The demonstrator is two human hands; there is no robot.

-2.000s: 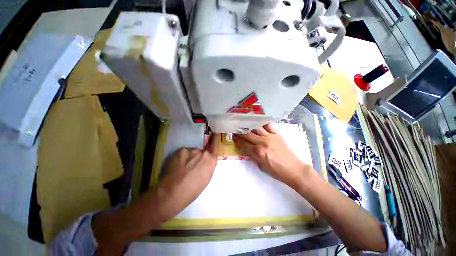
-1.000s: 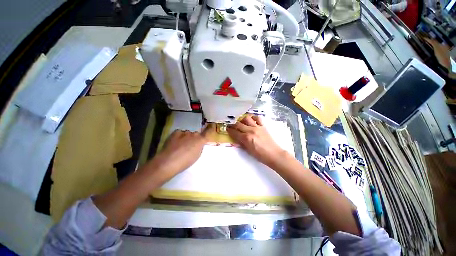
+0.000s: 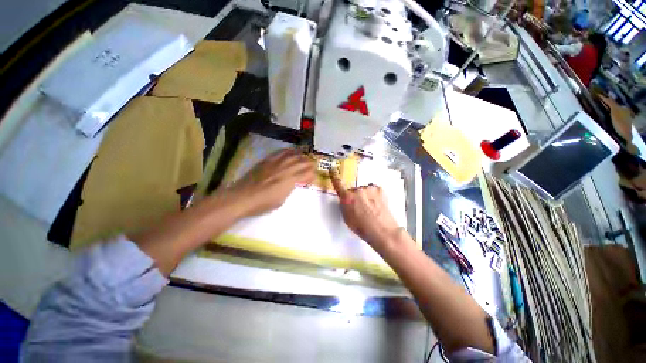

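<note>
A tan cut piece (image 3: pixel 347 170) lies under the head of the white sewing machine (image 3: pixel 361 78), on the white template (image 3: pixel 312 220) with yellow tape edges. A small black-and-white label (image 3: pixel 326 164) lies on the piece. My left hand (image 3: pixel 278 181) is flat, slightly blurred, over the left part of the piece; whether it grips anything cannot be told. My right hand (image 3: pixel 365 207) points its index finger at the piece just below the label, its other fingers curled and holding nothing visible.
Large tan pieces (image 3: pixel 142 163) and a white packet (image 3: pixel 117 67) lie at left. Scattered labels (image 3: pixel 482 230), dark red snips (image 3: pixel 455 249), a strip bundle (image 3: pixel 542 269), a thread spool (image 3: pixel 500 144) and the control panel (image 3: pixel 567 156) stand or lie at right.
The view has shifted and turned. My right hand has drawn back from beside the head, index finger now extended. The label on the piece now shows clearly. My left hand has flattened out.
</note>
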